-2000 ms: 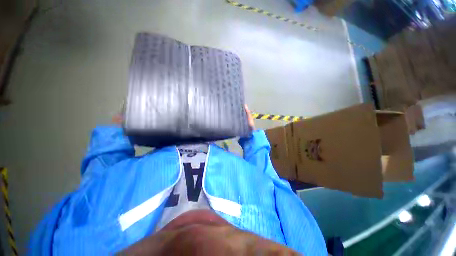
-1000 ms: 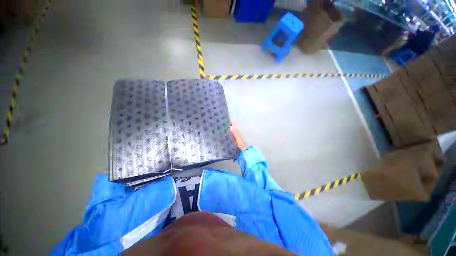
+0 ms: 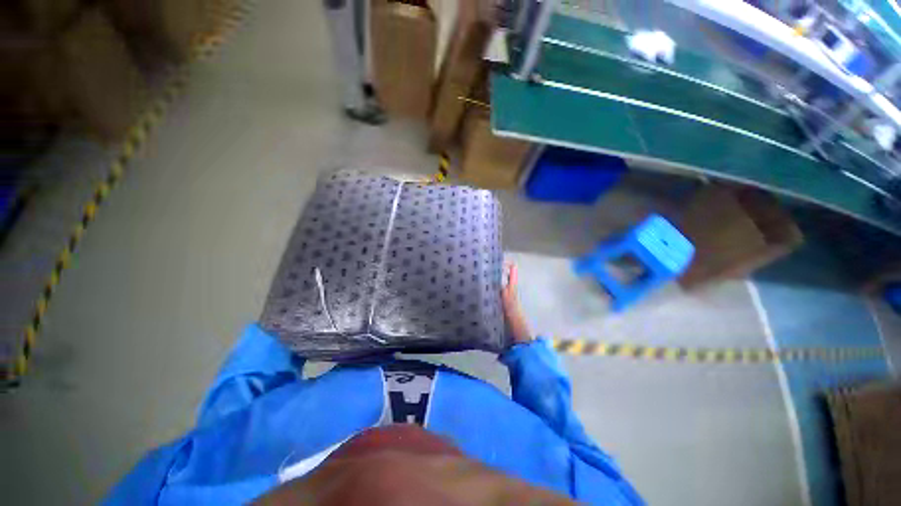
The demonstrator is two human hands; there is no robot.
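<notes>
A thick grey bundle of layered sheets (image 3: 341,237) with rows of small dark marks is held in front of my body above the floor. White string (image 3: 391,227) runs across its top, and a loose string end lies on its left part. My right hand (image 3: 513,304) is pressed against the bundle's right side, with fingers showing along the edge. My left hand is hidden by the bundle; only the blue left sleeve reaches its near left corner.
A green workbench (image 3: 632,124) stands ahead right, with a blue crate (image 3: 573,176) under its edge. A blue stool (image 3: 652,252) and cartons (image 3: 736,232) are at the right. A person's leg and shoe (image 3: 366,104) are ahead. Yellow-black tape (image 3: 692,353) marks the floor.
The view has moved forward across the floor; the workbench has come into view and the stool is nearer. The bundle stays held, and a loose string end now shows on top.
</notes>
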